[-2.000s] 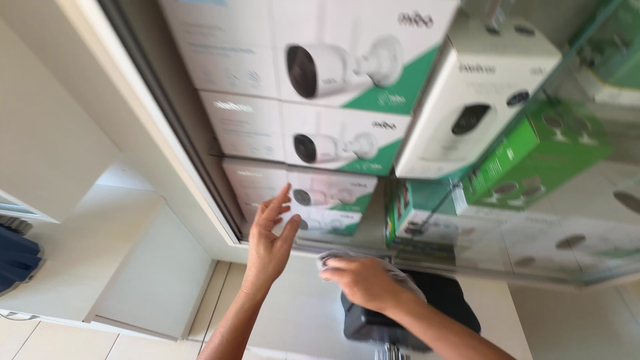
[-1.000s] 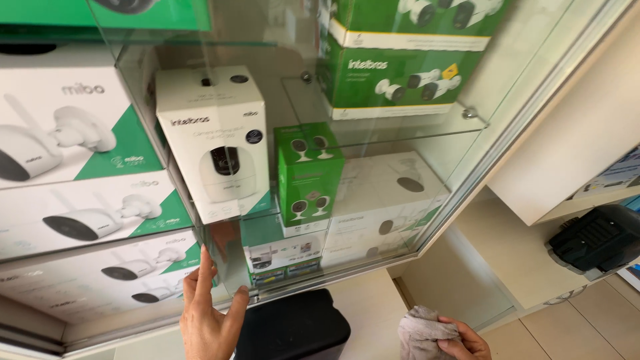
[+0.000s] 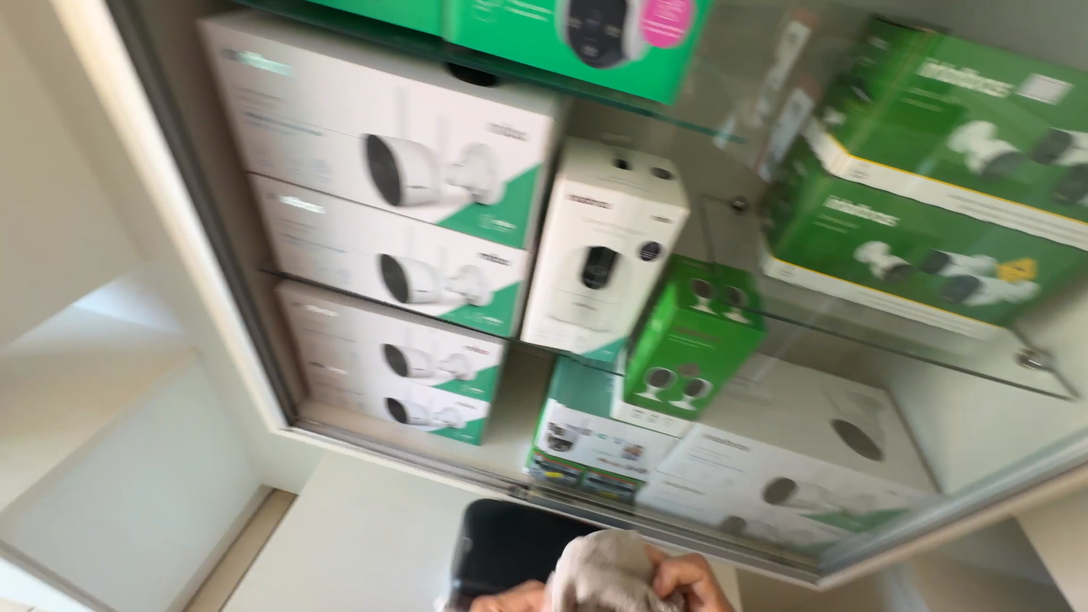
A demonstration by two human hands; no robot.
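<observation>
At the bottom edge, my right hand (image 3: 687, 581) grips a crumpled grey-beige cloth (image 3: 605, 568). My left hand (image 3: 513, 597) is at the cloth's left side, mostly cut off by the frame, so its hold is unclear. Both are below the lower frame of a glass-fronted display cabinet (image 3: 408, 466), in front of a black object (image 3: 518, 544). Inside the cabinet, white and green camera boxes (image 3: 391, 229) are stacked at the left. A tall white camera box (image 3: 603, 255) and a small green box (image 3: 693, 336) stand in the middle.
Larger green camera boxes (image 3: 926, 246) rest on a glass shelf (image 3: 918, 348) at the right. Below it lie white camera boxes (image 3: 790, 459). Another green box (image 3: 586, 42) sits on an upper shelf. A white cabinet panel (image 3: 127, 476) is at the lower left.
My left hand has moved from the cabinet's lower edge to beside the cloth. The cloth, held in my right hand before, is now between both hands. The view has swung back left.
</observation>
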